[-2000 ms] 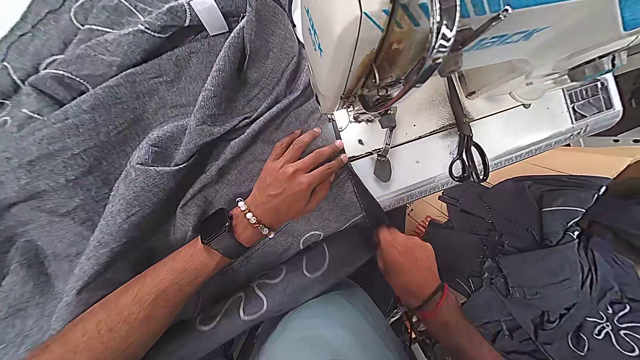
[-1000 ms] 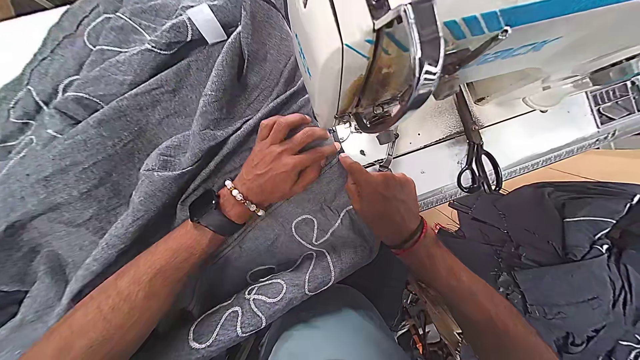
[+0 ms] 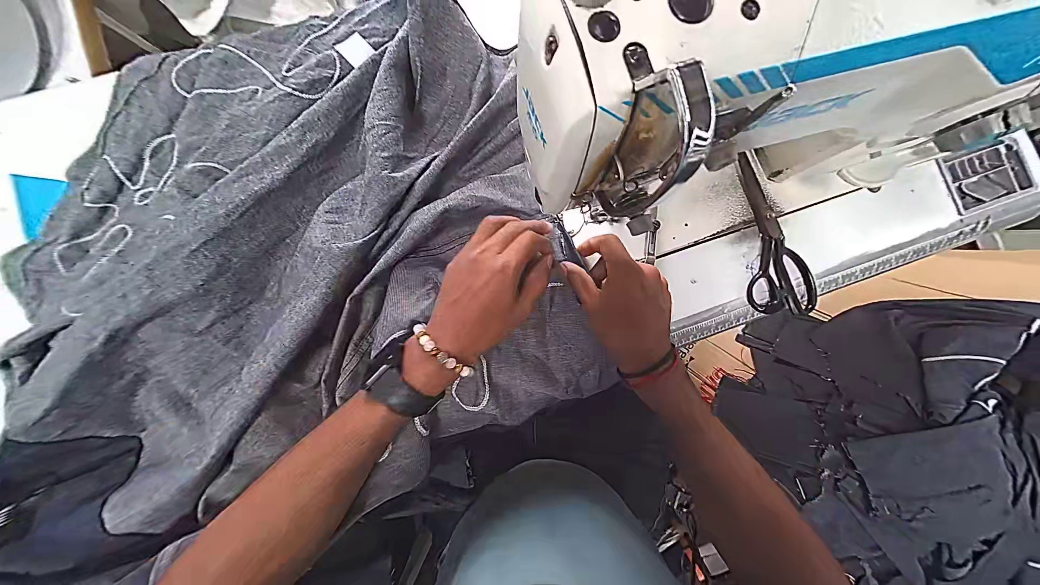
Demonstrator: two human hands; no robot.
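Grey woven fabric (image 3: 301, 219) with white looped cord stitching spreads over the left of the sewing table and runs up to the needle area of a white and blue industrial sewing machine (image 3: 561, 106). My left hand (image 3: 487, 296), wearing a watch and a beaded bracelet, pinches the fabric edge just in front of the presser foot. On the other side of that folded edge, my right hand (image 3: 626, 301) grips it between thumb and fingers. The needle tip is too small to make out.
Black-handled scissors (image 3: 780, 272) lie on the machine bed, right of my right hand. A measuring tape strip (image 3: 894, 264) runs along the bed's front edge. Dark fabric pieces (image 3: 918, 439) are heaped at the lower right, over brown cardboard. A parts tray (image 3: 987, 175) sits far right.
My right hand has moved from low on the dark strip up to the fabric edge by the machine. The fabric near my hands is now bunched and folded differently.
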